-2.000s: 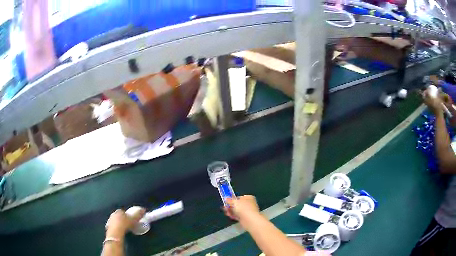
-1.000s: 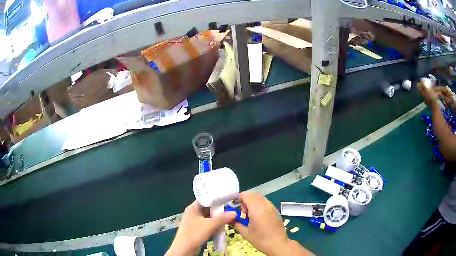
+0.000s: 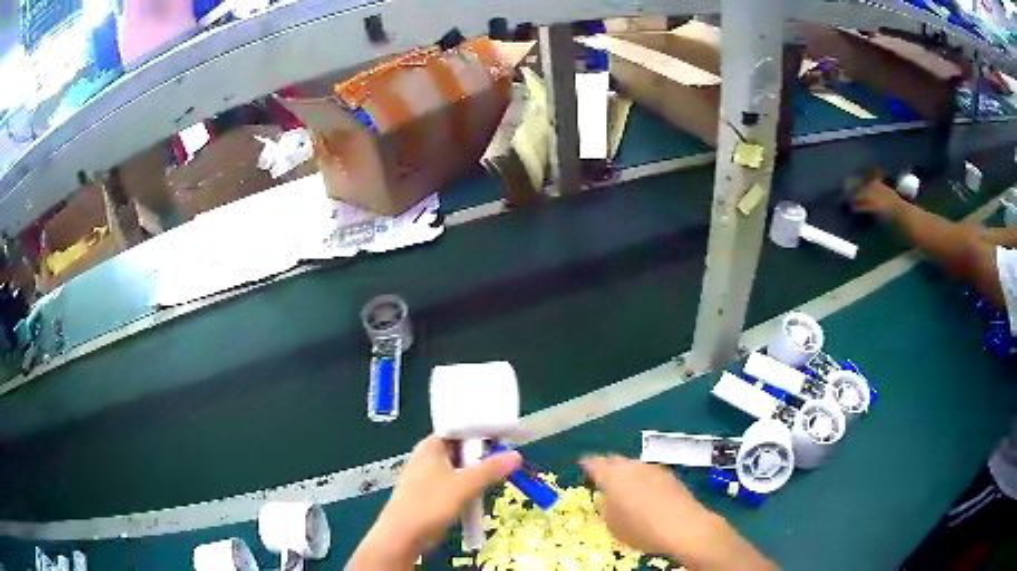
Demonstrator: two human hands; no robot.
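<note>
My left hand (image 3: 429,499) holds a white handheld fan unit (image 3: 475,399) upright by its handle, head at the top. A blue battery (image 3: 526,477) hangs out of the handle, slanting down to the right. My right hand (image 3: 658,507) is off the unit, at the right edge of a loose pile of small pale yellow pads (image 3: 546,538). Its fingertips are blurred and I cannot tell if they hold a pad. The lower handle is partly hidden by my left hand.
Several fan units with blue batteries (image 3: 765,457) lie right of my right hand, beyond the grey post's foot (image 3: 719,335). White fan heads (image 3: 293,529) stand lower left. The belt (image 3: 580,279) carries a fan unit (image 3: 384,379) and another (image 3: 790,225). A person's arm (image 3: 937,236) reaches over the belt.
My right hand has let go of the fan unit and moved right. The unit with the blue battery on the belt has moved left. The other person's arm now reaches farther over the belt.
</note>
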